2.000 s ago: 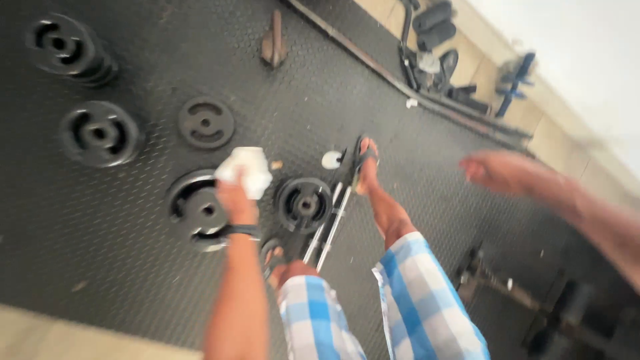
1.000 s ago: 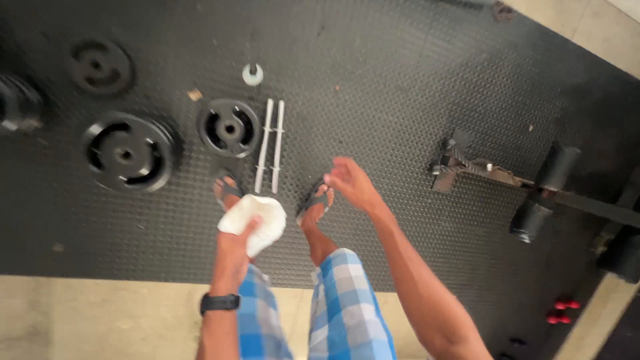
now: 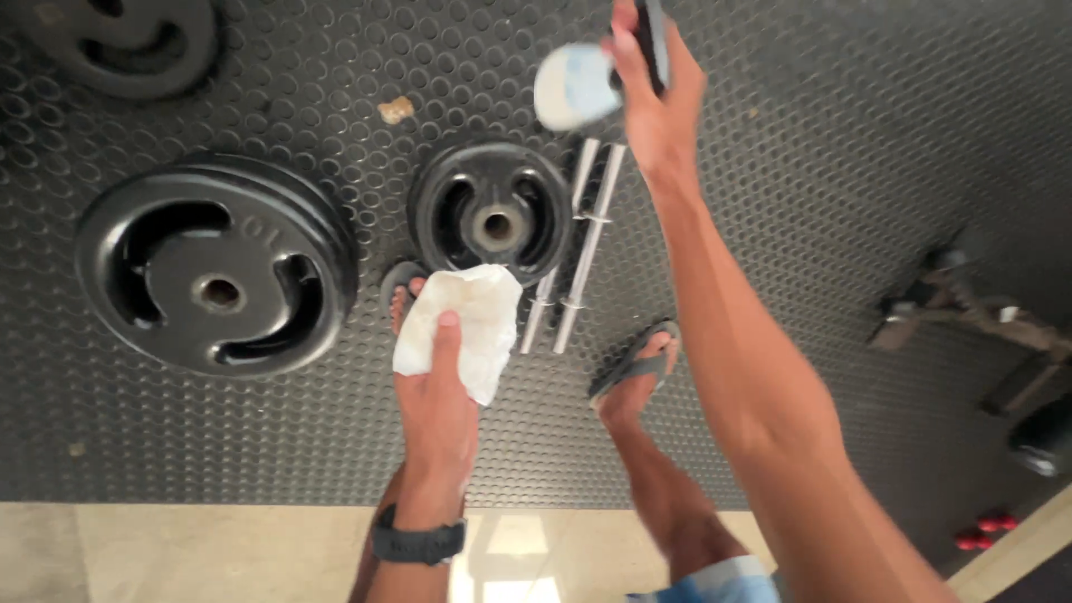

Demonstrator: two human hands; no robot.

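My left hand (image 3: 440,402), a dark watch on its wrist, pinches a crumpled white cloth or paper (image 3: 477,310) over the near edge of a small stack of black weight plates (image 3: 494,197). At the upper right my right hand (image 3: 657,92) is closed around the dark handle of an object with a rounded white and pale blue end (image 3: 574,88); its exact kind is unclear. Two metal dumbbell bars (image 3: 590,243) lie beside the small stack, partly under its edge. A larger stack of black plates (image 3: 218,276) lies on the left.
Another black plate (image 3: 126,42) is at the top left. A small brown scrap (image 3: 396,110) lies on the studded black rubber mat (image 3: 276,444). My sandalled feet stand near the bars. Gym equipment (image 3: 971,310) and small red dumbbells (image 3: 986,532) are at the right.
My right hand, empty a second ago, now holds the dark-handled object. The white cloth or paper is still in my left hand. The view is nearer the plates.
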